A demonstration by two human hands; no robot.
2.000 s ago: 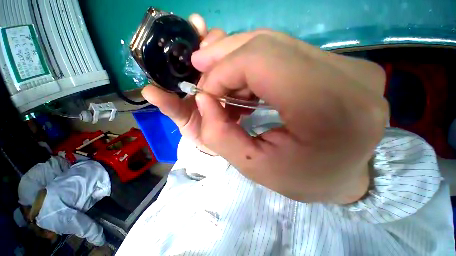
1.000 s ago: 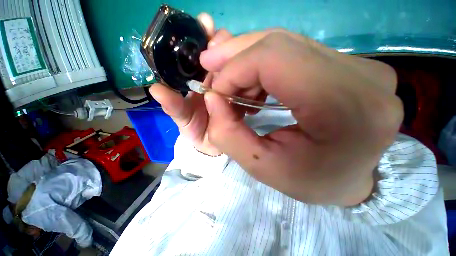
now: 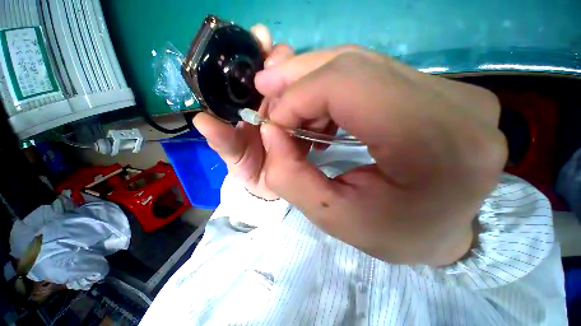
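A round smartwatch is held up at the upper centre-left, its glossy black back with a round sensor facing me and its metallic rim edge showing at the left. My left hand, mostly hidden behind my right hand, grips the watch, with fingers at its lower edge and upper right. My right hand, large in front, pinches a thin clear stem with a white tip. The tip is at the lower edge of the watch back; whether it touches is hard to tell. The stem's far end is hidden by the hand.
Crinkled clear plastic lies on the green bench mat. A ribbed off-white case stands upper left. A blue bin is below the bench edge. Red stools and a person in a pale smock are lower left.
The watch and both hands have shifted slightly right in view since the earliest frame, and slightly down since the middle one. The grips look the same. The person at lower left has changed posture.
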